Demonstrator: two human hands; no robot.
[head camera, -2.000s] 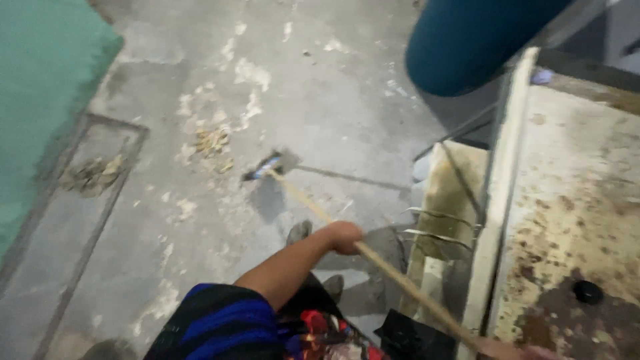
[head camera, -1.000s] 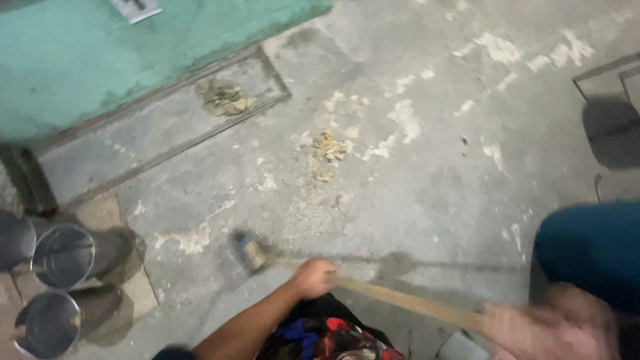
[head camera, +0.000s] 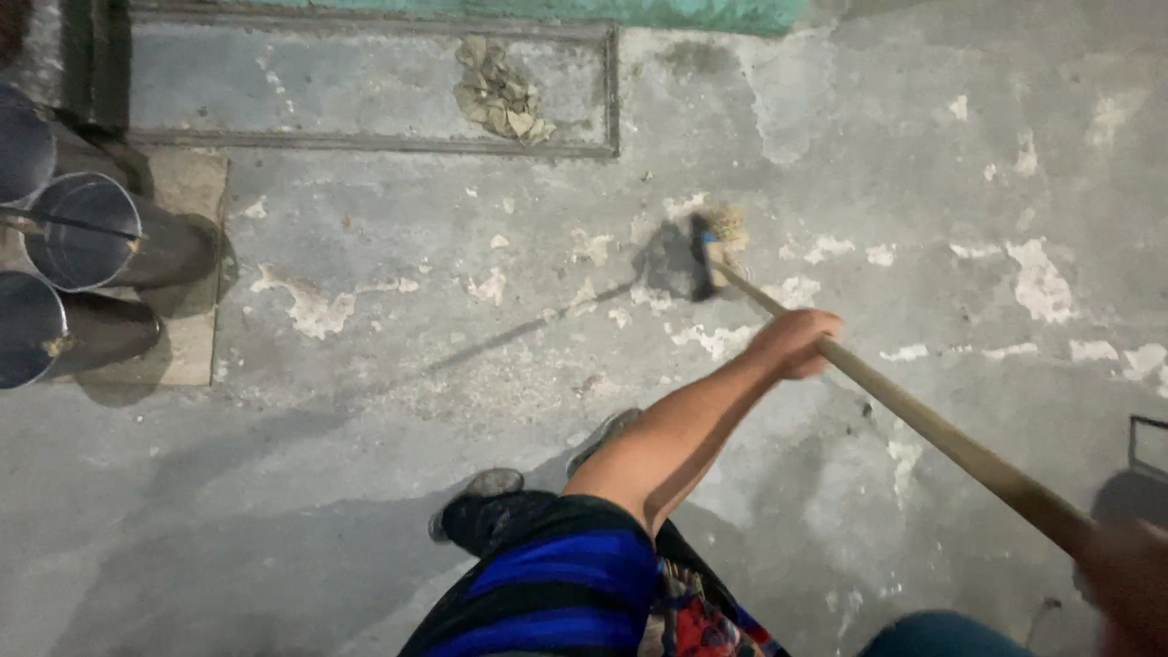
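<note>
My left hand (head camera: 801, 343) is closed around the lower part of a long wooden handle (head camera: 949, 447). Farther up the same handle, at the right edge, my right hand (head camera: 1127, 579) grips it, blurred and partly out of frame. At the handle's far end a dark broom head (head camera: 704, 257) with a blue spot is low over the concrete floor, beside a small pile of yellowish debris (head camera: 728, 226). Whether its bristles touch the floor cannot be told.
Several metal buckets (head camera: 87, 228) stand on a beige board (head camera: 192, 351) at the left. A heap of dry leaf-like scraps (head camera: 502, 96) lies inside a framed floor strip (head camera: 365, 141) near a green surface (head camera: 712, 13). A teal rounded object (head camera: 949, 636) is at the bottom right.
The broom head has moved from the floor left of the yellowish pile to beside the pile. Both hands still hold the handle. The view has turned and shifted strongly.
</note>
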